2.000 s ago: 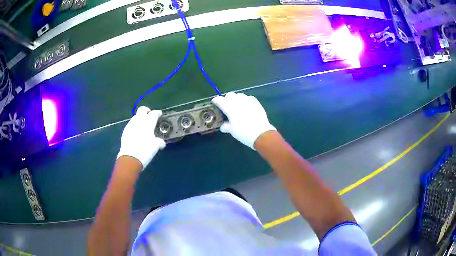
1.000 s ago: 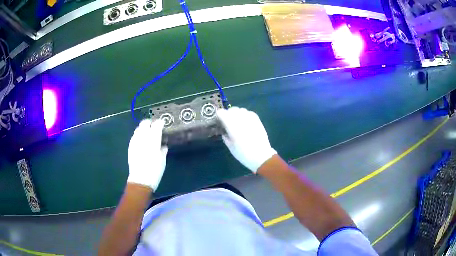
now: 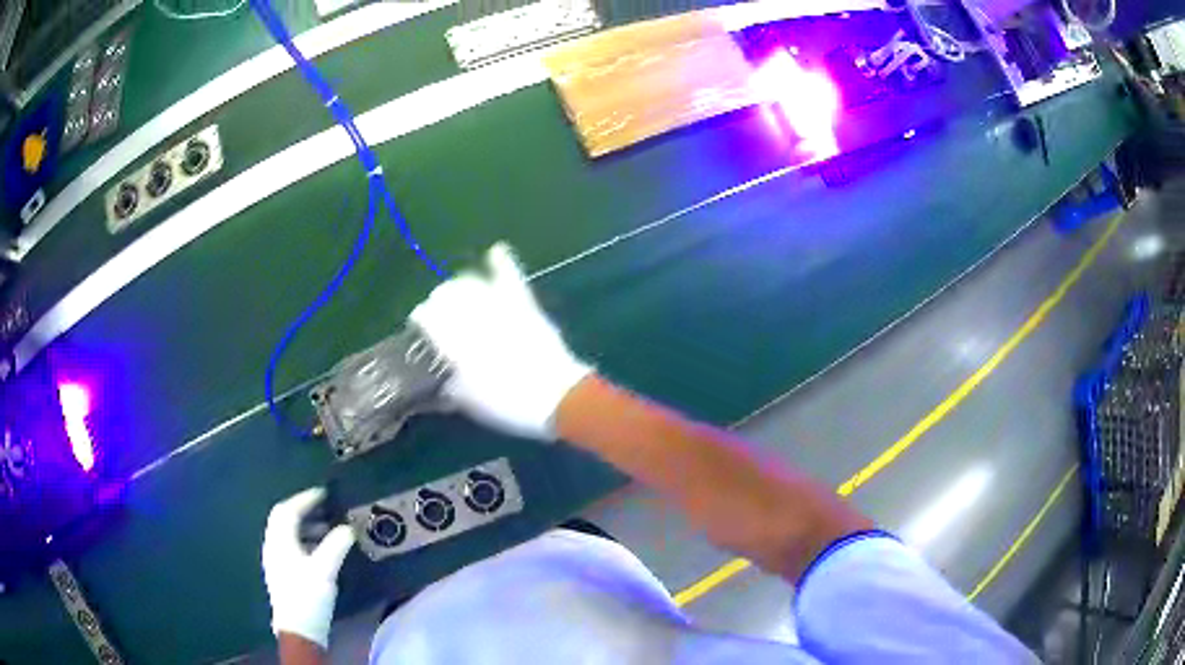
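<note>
A grey metal fixture (image 3: 377,390) lies tilted on the green bench, with blue tubes at its ends; its right part is hidden under my right hand. My right hand (image 3: 500,344), white-gloved and blurred, is over that end; its grip is unclear. A three-ring module (image 3: 434,508) with dark ring centres is nearer me, below the fixture. My left hand (image 3: 305,559), white-gloved, is at the module's left end, thumb close to its edge. A small dark lump (image 3: 317,517) shows between thumb and finger; whether it is held is unclear.
Blue tubing (image 3: 376,175) crosses the bench and splits in two. Another module (image 3: 165,178) lies far left, and one lies near left (image 3: 83,613). Violet-lit boxes stand left (image 3: 78,422) and right (image 3: 819,104), beside a yellow-brown board (image 3: 643,85).
The view has turned. Both hands held the fixture's ends before; my left hand has moved down beside a three-ring module now near the bench edge. The fixture's top no longer shows the ringed module.
</note>
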